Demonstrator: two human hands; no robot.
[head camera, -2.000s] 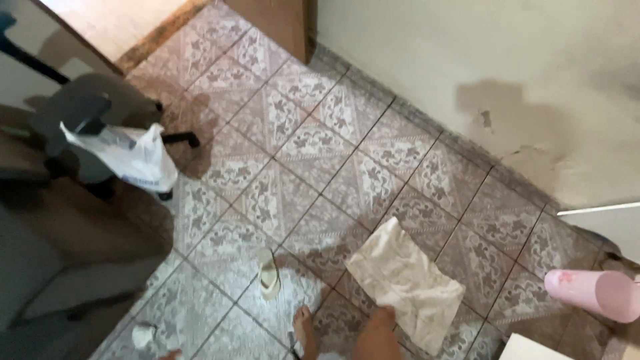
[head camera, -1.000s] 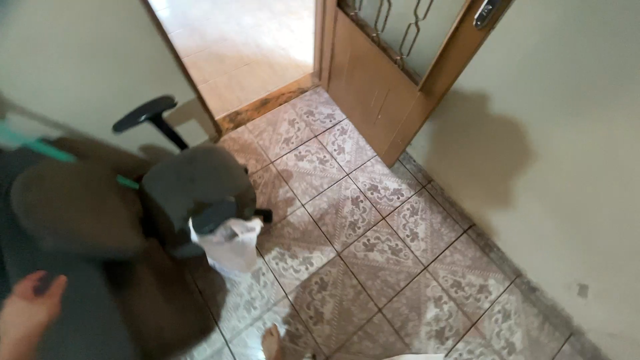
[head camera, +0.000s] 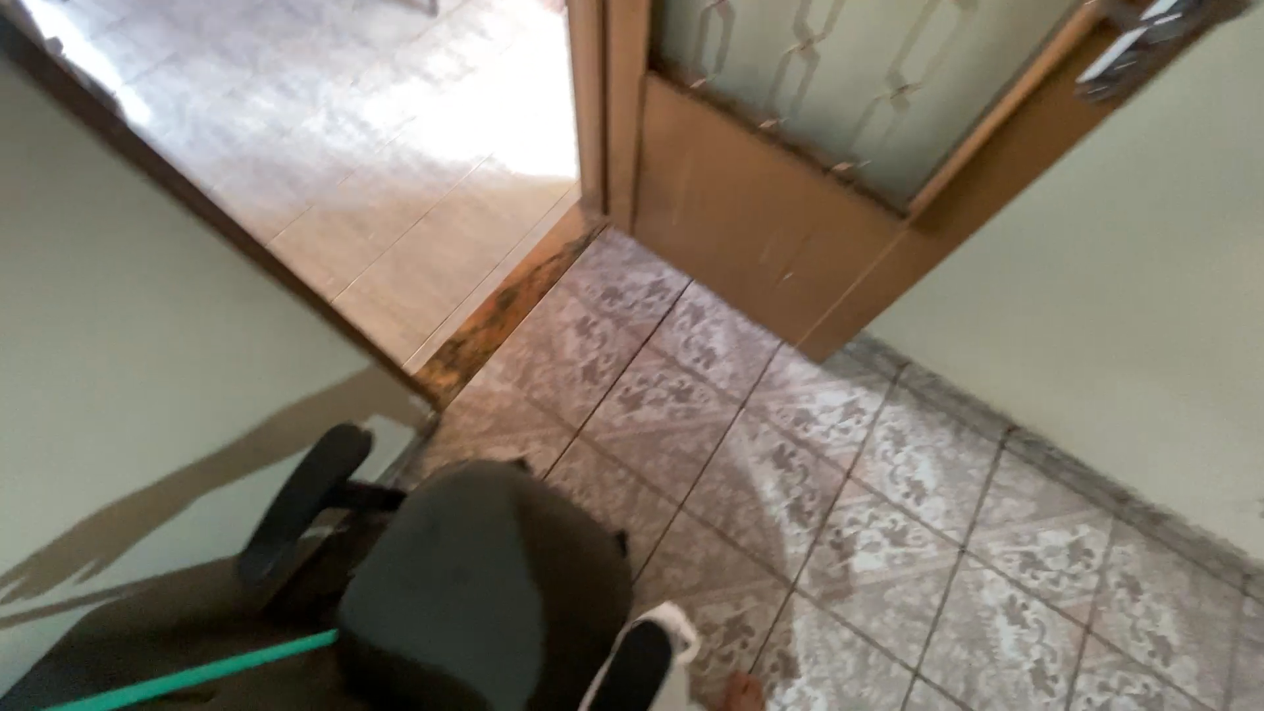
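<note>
Neither of my hands shows in the head view now. Closest in view is a dark office chair, its padded seat (head camera: 484, 592) at the lower left. One black armrest (head camera: 311, 499) points toward the wall; the other armrest (head camera: 637, 664) has part of a white plastic bag (head camera: 676, 632) hanging by it. A green stick or pole (head camera: 197, 674) runs in from the lower left edge to the seat. Part of my bare foot (head camera: 743, 691) shows at the bottom edge on the patterned floor tiles.
A wooden door (head camera: 770, 227) with a glass panel (head camera: 839, 79) and a metal handle (head camera: 1136, 49) stands open against the right side. Left of it, a doorway with a stone threshold (head camera: 504, 311) leads to a brightly lit floor (head camera: 395, 148). Pale walls flank both sides.
A hand seen at the left edge one second ago is out of view. The view has shifted toward the doorway and chair; the cloth, sandal and pink container of two seconds ago no longer show.
</note>
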